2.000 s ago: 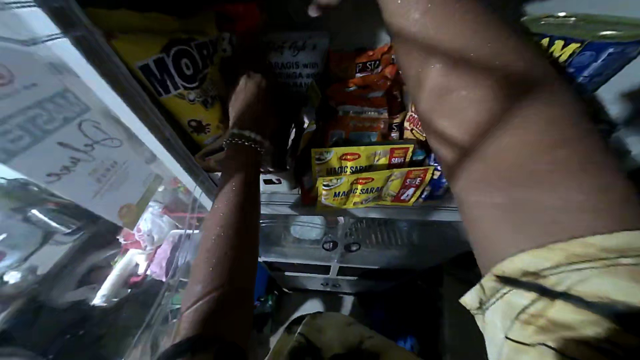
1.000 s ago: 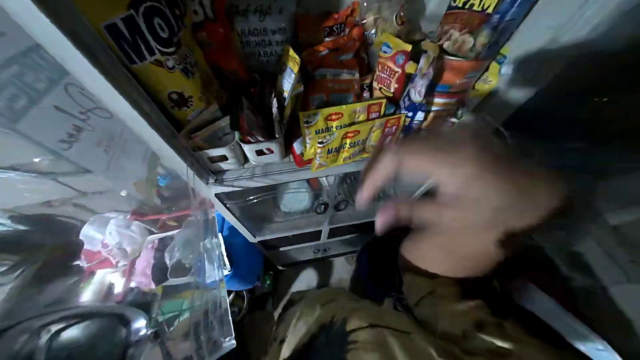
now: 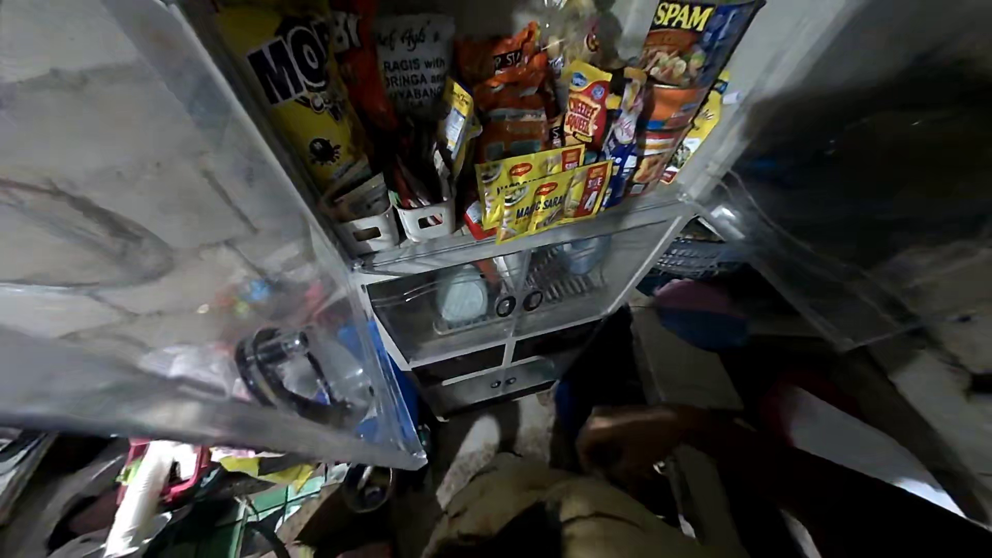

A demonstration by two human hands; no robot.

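Note:
My right hand hangs low at the right, in shadow, beside the lower part of the cabinet; its fingers look curled, but whether they hold anything cannot be told. My left hand is out of view. On the cabinet shelf above stand yellow Maggi seasoning sachets, a red and yellow snack pack, orange snack packs, a Spam pack, and a yellow snack bag at the left. Small white plastic baskets with sachets sit at the shelf's front edge.
Transparent doors swing out at the left and right. Below the shelf are closed glass doors with dishes behind them, then drawers. Mixed household items and a pink and white container lie at lower left.
My left hand, among the packs two seconds ago, has gone out of view. My right hand has come down from in front of the shelf to the lower right. The view has shifted to show more below.

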